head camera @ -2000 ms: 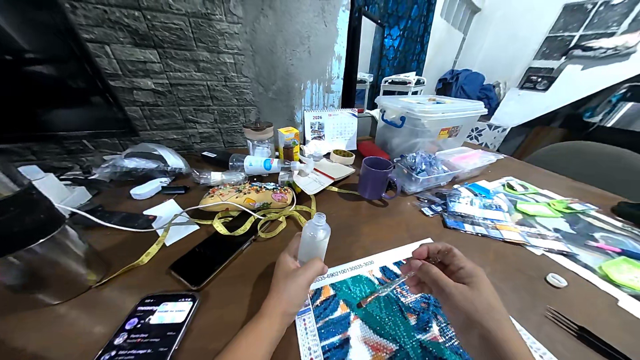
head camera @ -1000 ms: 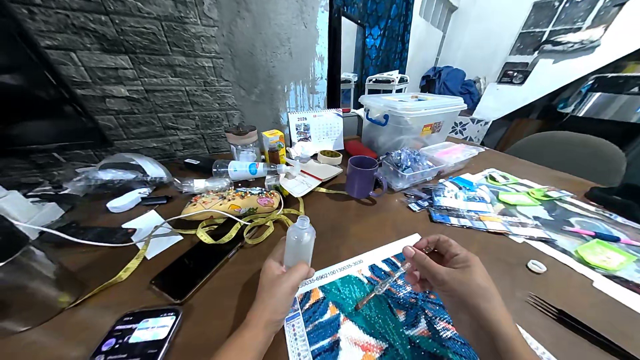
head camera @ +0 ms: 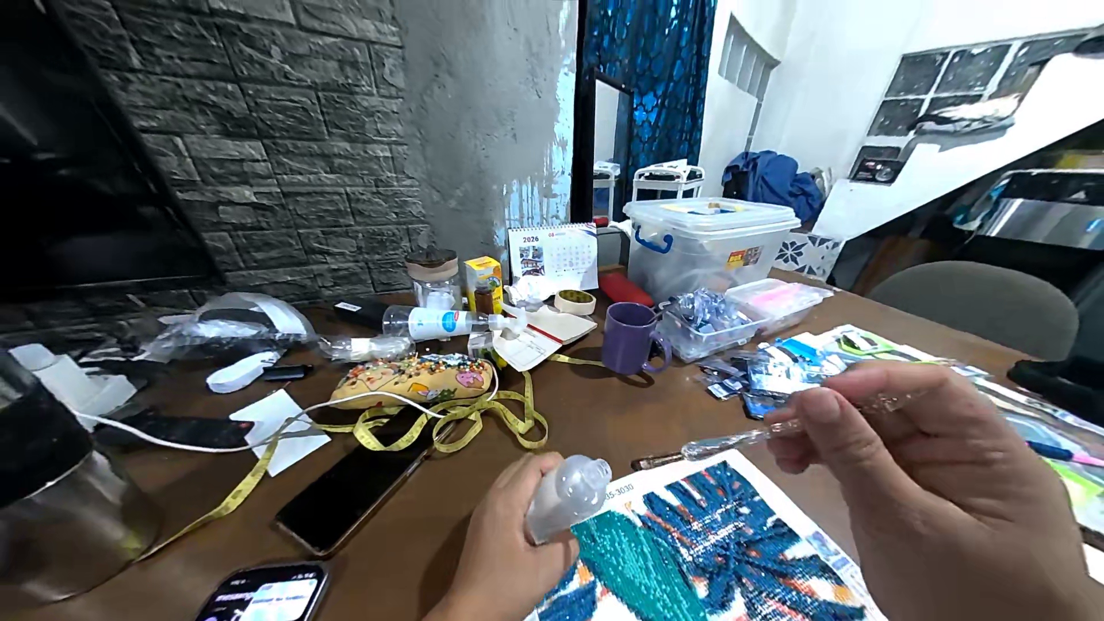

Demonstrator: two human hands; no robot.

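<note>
My left hand [head camera: 509, 543] is closed around a small translucent plastic bottle [head camera: 565, 500], which is uncapped and tilted to the right. Between the thumb and fingers of my right hand [head camera: 897, 466] is a thin brush with a clear handle [head camera: 733, 442]; its dark tip points left, above the far edge of the canvas. Below both hands lies a diamond painting canvas [head camera: 647, 565] with teal, dark blue, orange and white areas, partly hidden by the bottle and left hand.
A purple mug [head camera: 630, 338], a lidded storage box [head camera: 707, 250] and an open plastic tray [head camera: 707, 332] stand behind. At left are a pincushion [head camera: 414, 379], a yellow tape measure [head camera: 517, 418], a dark smartphone [head camera: 354, 492], a lit smartphone [head camera: 263, 595] and a metal container [head camera: 78, 526].
My right hand has lifted the brush up and away from the canvas surface. The bottle in my left hand, upright earlier, is now tilted to the right.
</note>
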